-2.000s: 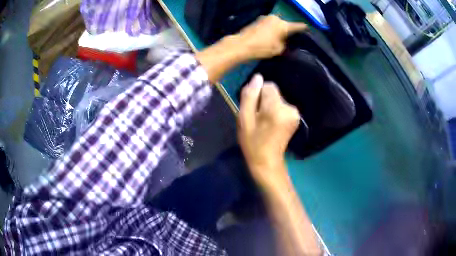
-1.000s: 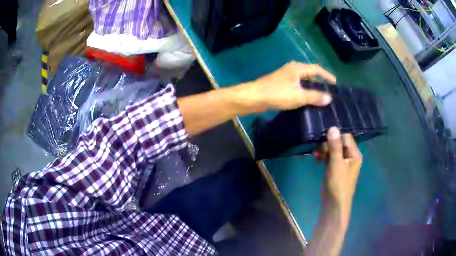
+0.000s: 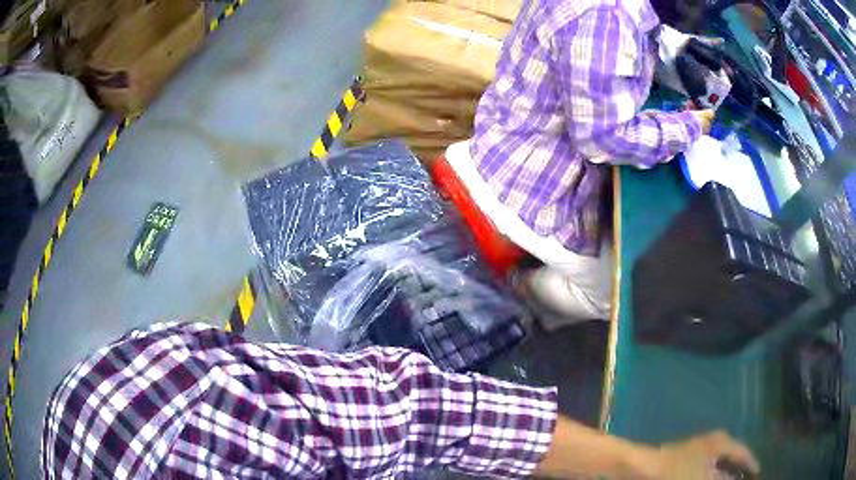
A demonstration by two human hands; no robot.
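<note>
My left hand (image 3: 706,457) is at the bottom right, blurred and partly cut off by the lower edge, low over the green bench. Its fingers look curled, and I cannot tell whether they hold anything. My right hand is out of the picture. A black tray stack (image 3: 718,281) with parallel ridges on its right side stands on the bench, beyond my left hand and apart from it. A dark, blurred shape (image 3: 815,380) lies at the right edge of the bench.
A clear plastic bag (image 3: 347,225) around black trays is on the floor left of the bench. A person in purple plaid (image 3: 573,122) sits by the bench, a hand near a dark bagged part (image 3: 704,80). A blue-rimmed tray (image 3: 730,173) lies nearby. Cartons (image 3: 427,70) stand behind.
The view has swung left, showing more floor and the other person. My left hand has left the ridged black tray and is now low at the right. My right hand has gone out of view.
</note>
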